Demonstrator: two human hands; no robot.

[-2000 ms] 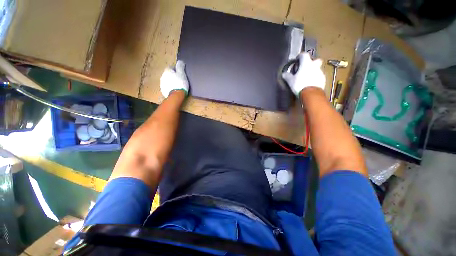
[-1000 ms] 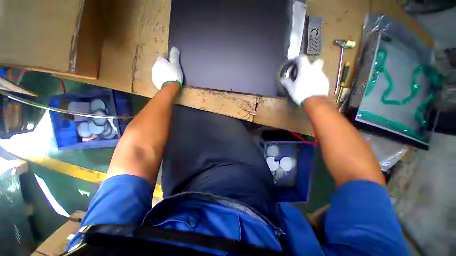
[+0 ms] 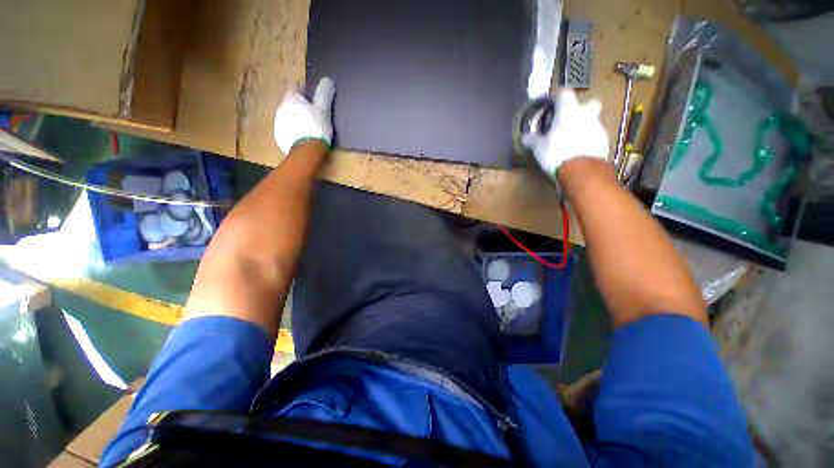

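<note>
A dark flat metal sheet (image 3: 416, 78) lies on the cardboard-covered bench, its far edge cut off by the frame. A bright silver band (image 3: 544, 50) runs along its right edge. My left hand (image 3: 305, 119), in a white glove, rests on the sheet's left edge near the front corner, thumb pointing away, holding nothing. My right hand (image 3: 576, 135), gloved and slightly blurred, is closed on a small round dark air sander (image 3: 533, 124) at the sheet's right edge near the front corner. A red hose (image 3: 549, 261) loops down below my right wrist.
A perforated metal block (image 3: 579, 55), a hammer (image 3: 627, 105) and a yellow-and-dark handle (image 3: 635, 128) lie right of the sheet. A plastic-wrapped panel (image 3: 722, 151) is farther right. A cardboard box (image 3: 69, 59) stands left. Blue bins (image 3: 112, 228) with pale discs sit below the bench.
The view has shifted, so the sheet and bench sit higher in the picture. My right hand stays on the sander near the sheet's right edge; my left hand remains at the left edge.
</note>
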